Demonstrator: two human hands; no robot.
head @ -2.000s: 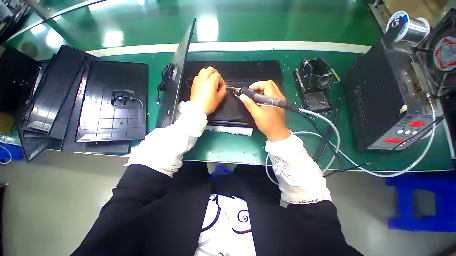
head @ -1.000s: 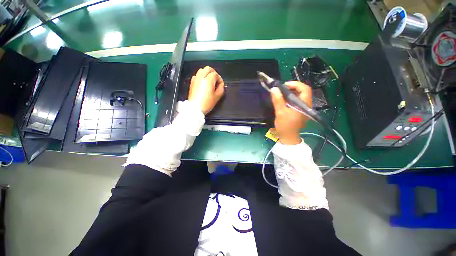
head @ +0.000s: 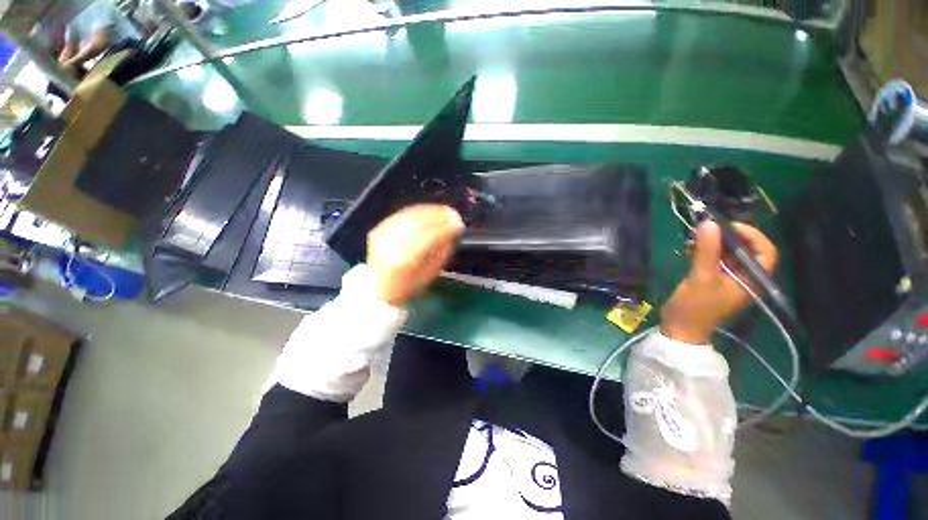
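My left hand (head: pixel 415 249) is blurred and closed at the lower edge of a tilted black panel (head: pixel 412 168), which stands slanting over the left end of the work stack. A small dark cable shows near the fingertips, too blurred to trace. The glossy black work stack (head: pixel 560 218) lies in front of me with a pale strip below it. My right hand (head: pixel 717 279) holds the dark soldering iron (head: pixel 753 272), its tip up at the iron stand (head: pixel 728 193), right of the stack.
A side pile of overlapping black panels (head: pixel 305 223) lies at left beside an open carton (head: pixel 61 163). The soldering station (head: pixel 855 244) stands at right, with a wire reel (head: pixel 895 110) at the edge. A pale cable loops below my right hand. A yellow tag (head: pixel 630 316) lies by the stack's corner.
My right hand has moved the iron right, from the stack to the stand. The upright panel now leans diagonally, with my left hand at it. The view has turned left.
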